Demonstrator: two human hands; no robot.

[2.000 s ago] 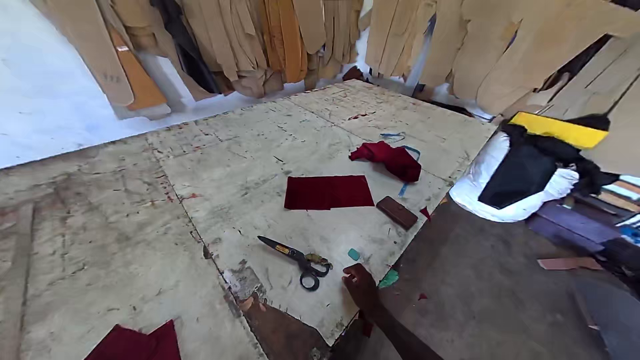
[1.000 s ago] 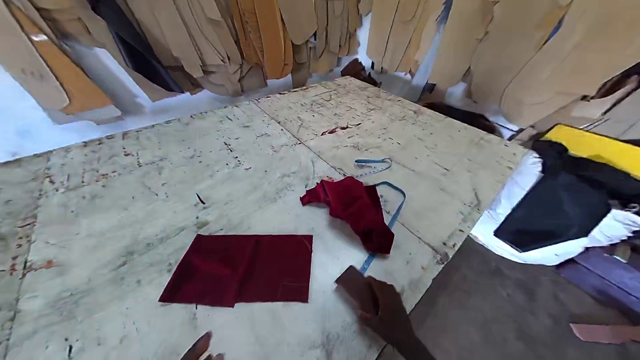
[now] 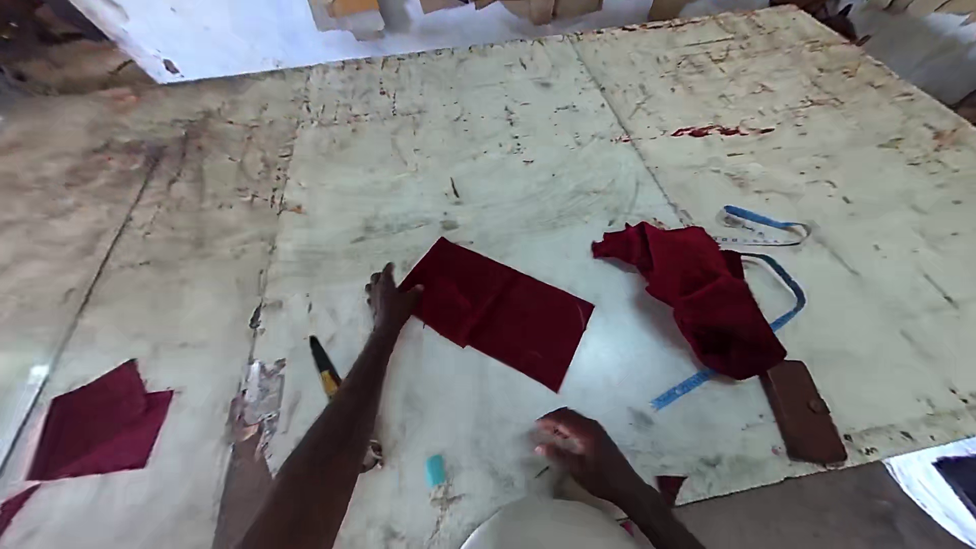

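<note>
A dark red piece of cloth [image 3: 499, 309] lies flat at the middle of the worn table [image 3: 488, 175]. At its left end my left hand [image 3: 391, 301] touches the edge with the fingers; how firmly it grips is unclear. My right hand [image 3: 583, 450], blurred and with fingers curled, is below the cloth and apart from it; whether anything is in it cannot be told. Crumpled red cloth [image 3: 705, 297] rests to the right over a blue measuring tape [image 3: 789, 286], next to a brown wallet-like case [image 3: 804, 412]. Scissors [image 3: 328, 370] are partly hidden beneath my left forearm.
Another red cloth piece [image 3: 107, 423] lies at the lower left. A small turquoise piece [image 3: 435, 470], perhaps chalk, is near the front. A small red scrap [image 3: 671, 488] sits by the table's front edge. Brown pattern-like sheets hang on the far wall, and a white bundle [image 3: 930, 480] is at the lower right.
My left hand has come to the flat cloth's left end, and that cloth now lies at a different angle. My right hand has left the brown case beside the crumpled cloth. The view has swung left.
</note>
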